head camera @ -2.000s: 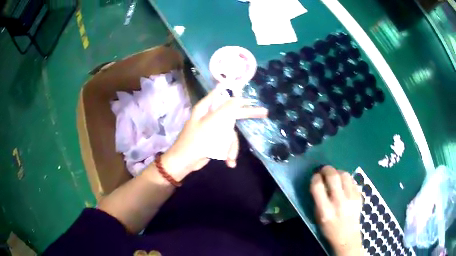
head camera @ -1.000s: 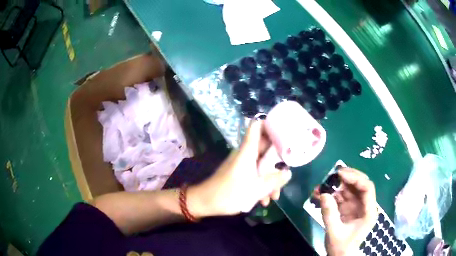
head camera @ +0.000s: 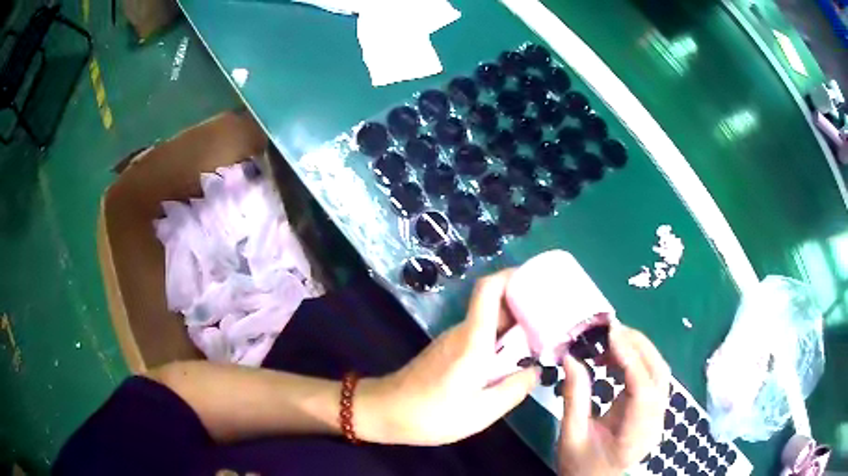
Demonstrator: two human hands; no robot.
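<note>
A pink handheld fan (head camera: 556, 299) is in my left hand (head camera: 444, 383), held over the bench edge with its round head tilted toward my right hand. My right hand (head camera: 616, 409) pinches a round black piece (head camera: 589, 342) between thumb and fingers against the fan head's face. Whether the piece is a cap or a sticker I cannot tell. A white sheet with rows of black stickers (head camera: 683, 437) lies under and beside my right hand, partly hidden by it. Round black discs (head camera: 470, 159) lie in rows on crinkled clear plastic (head camera: 346, 200) on the green bench.
An open brown carton (head camera: 125, 279) with bagged pale pink fans (head camera: 232, 265) stands on the floor at left. White bags (head camera: 395, 42) lie at the bench's far end. Small pale pieces (head camera: 662, 257) and a clear plastic bag (head camera: 767, 358) lie at right. A pink item (head camera: 805, 456) shows at lower right.
The fan has moved from over the carton side toward my right hand. My right hand has lifted a black piece from near the sticker sheet and brought it against the fan head. The view has shifted right.
</note>
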